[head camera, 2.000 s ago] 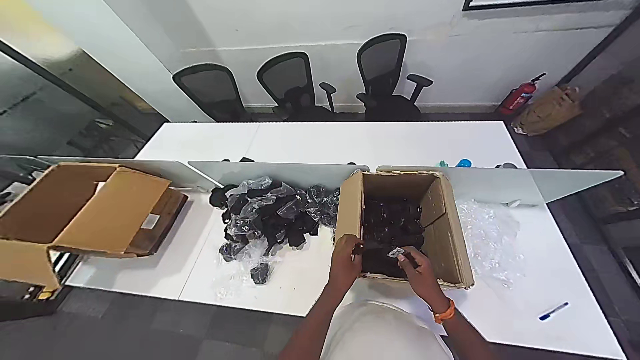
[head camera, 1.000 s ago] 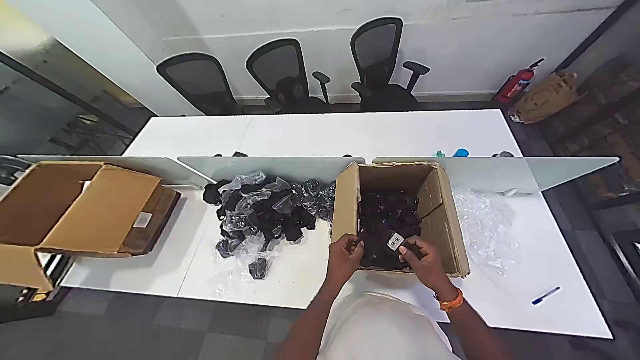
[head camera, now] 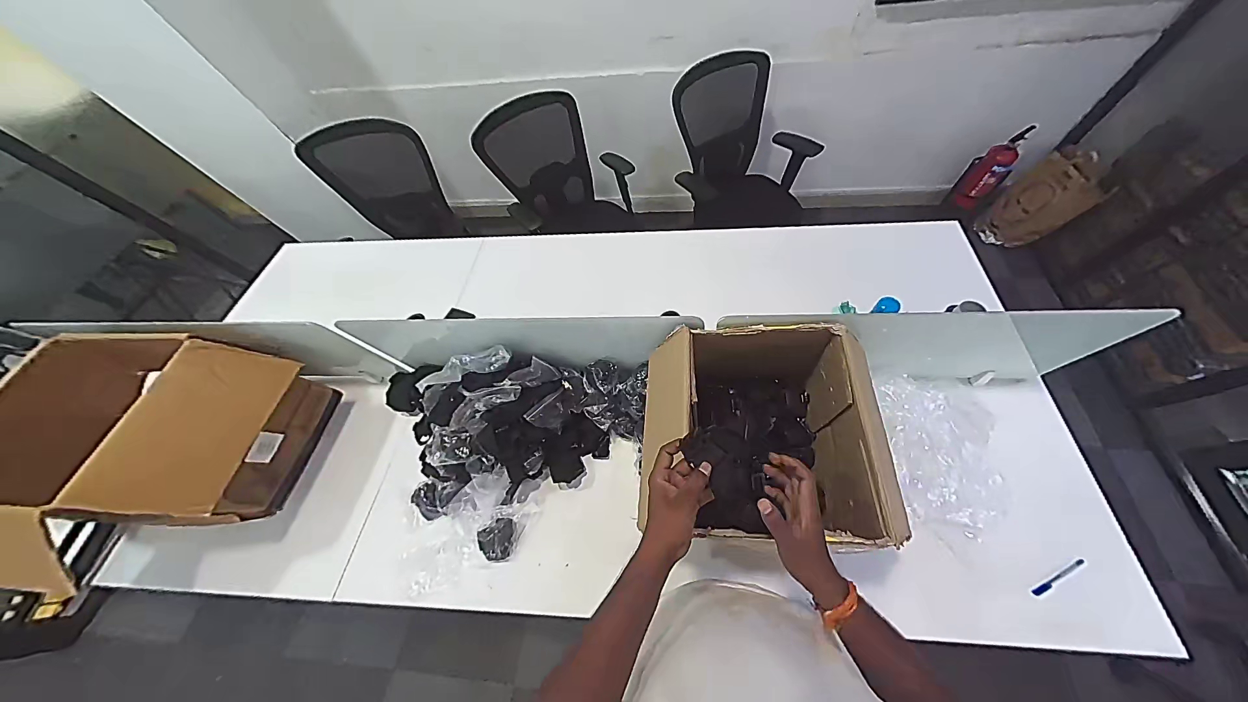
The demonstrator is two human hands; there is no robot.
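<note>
An open cardboard box [head camera: 868,439] stands in front of me, holding many black items [head camera: 751,409] whose kind I cannot tell. At its near left side my left hand [head camera: 680,487] grips the edge of a black fabric-like item [head camera: 717,458]. My right hand [head camera: 795,497], with an orange band at the wrist, is over the near part of the box, fingers bent and apart beside the same item; whether it holds anything is unclear. Left of the box lies a heap of black items [head camera: 526,429], several in clear plastic bags.
Empty clear plastic bags [head camera: 941,458] and a blue pen [head camera: 1058,577] lie on the white table [head camera: 975,604] to the right. Another open cardboard box [head camera: 175,429] stands at the left. A glass divider [head camera: 526,336] runs behind the heap, with mesh chairs [head camera: 721,117] beyond the table.
The small white label seen between my hands one second ago no longer shows. My right hand has opened its fingers somewhat; both hands remain at the near side of the box.
</note>
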